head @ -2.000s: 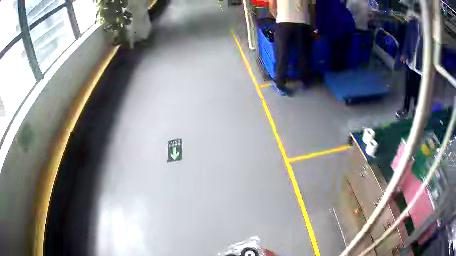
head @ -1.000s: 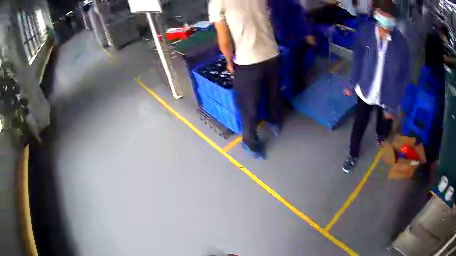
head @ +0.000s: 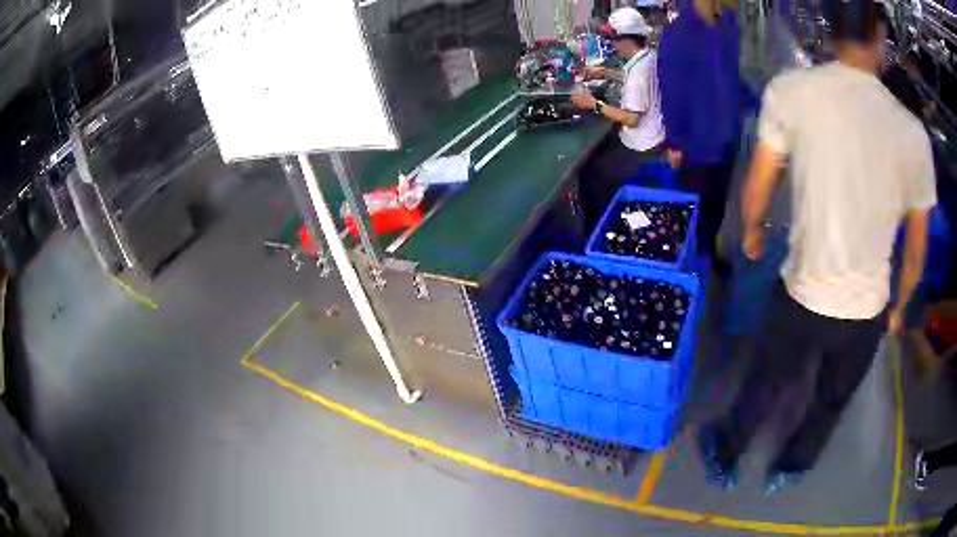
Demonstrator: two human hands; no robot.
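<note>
Neither of my hands is in view. Nearest in front of me, a blue crate (head: 603,362) is heaped with small dark round parts, some with pale centres. It is stacked on another blue crate, which rests on a dark pallet (head: 567,446). A second blue crate (head: 695,236) with similar parts and a white paper stands just behind. To their left is the green-topped conveyor bench (head: 472,233), with a red bin (head: 390,221) near its end.
A whiteboard (head: 289,79) stands on a white pole by the bench end. A person in a pale shirt (head: 839,189) is at the right, one in blue (head: 701,84) behind, and one in a white cap (head: 642,100) at the bench. A yellow line (head: 441,451) curves across the floor.
The view has swung right and come nearer the crates and bench. The pale-shirted person now shows right of the crates. The pale thing at the bottom edge is out of view.
</note>
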